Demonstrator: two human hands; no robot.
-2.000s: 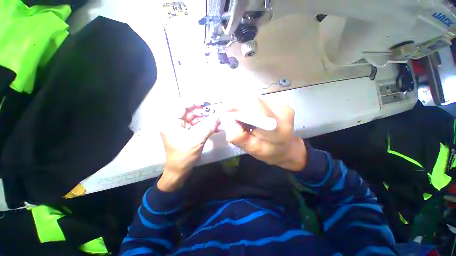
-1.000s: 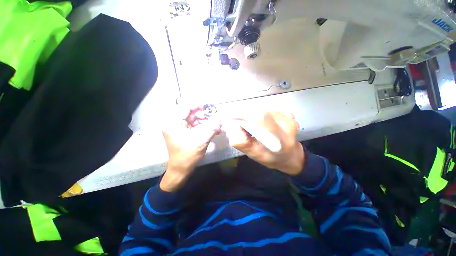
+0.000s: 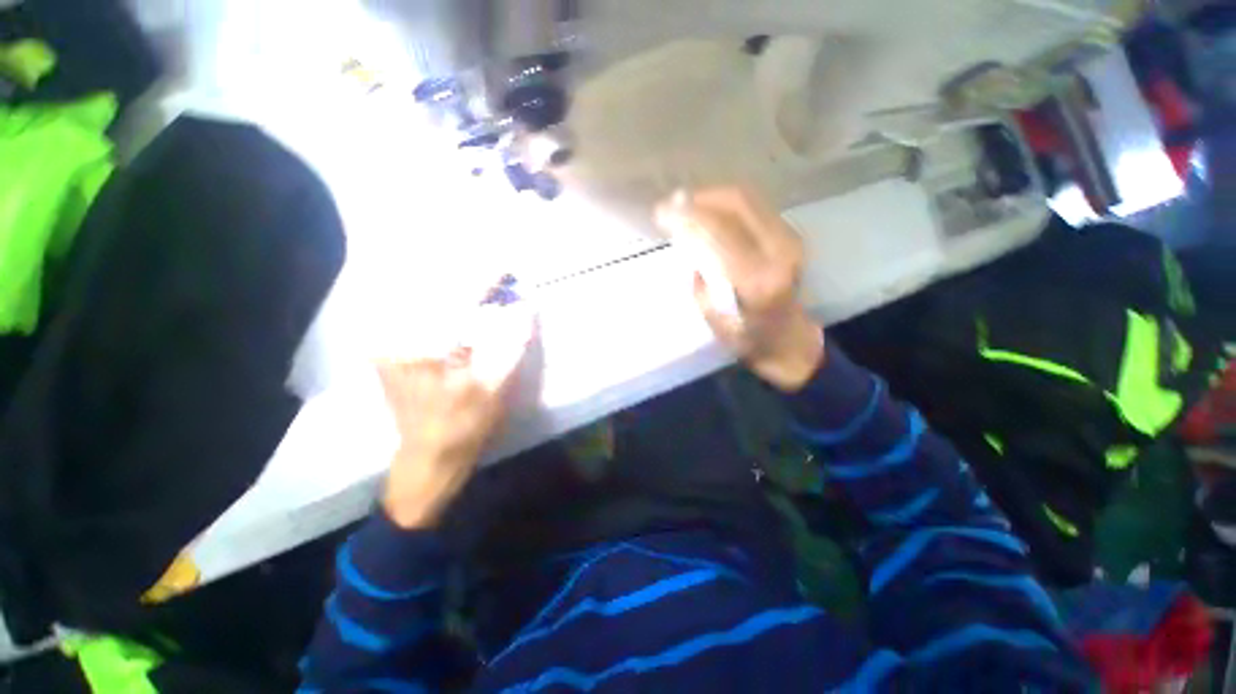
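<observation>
A small dark, shiny metal part (image 3: 504,289), possibly a bobbin case, is at the fingertips of my left hand (image 3: 447,393), above the front of the white machine bed. Glare washes out these fingertips. My right hand (image 3: 756,278) is raised further right over the bed's front edge, fingers bent. A pale, elongated shape shows along its fingers; blur and glare hide whether it is a held thing or a lit finger. No thread can be made out between the hands.
The blurred machine head with dark knobs (image 3: 536,98) stands behind my hands. Black cloth (image 3: 176,312) with neon green cloth (image 3: 52,203) lies on the left. Black and neon garments (image 3: 1084,339) are heaped at the right.
My right hand has moved away from my left, up and to the right. My left hand still has the small part at its fingertips. The whole view has shifted and blurred.
</observation>
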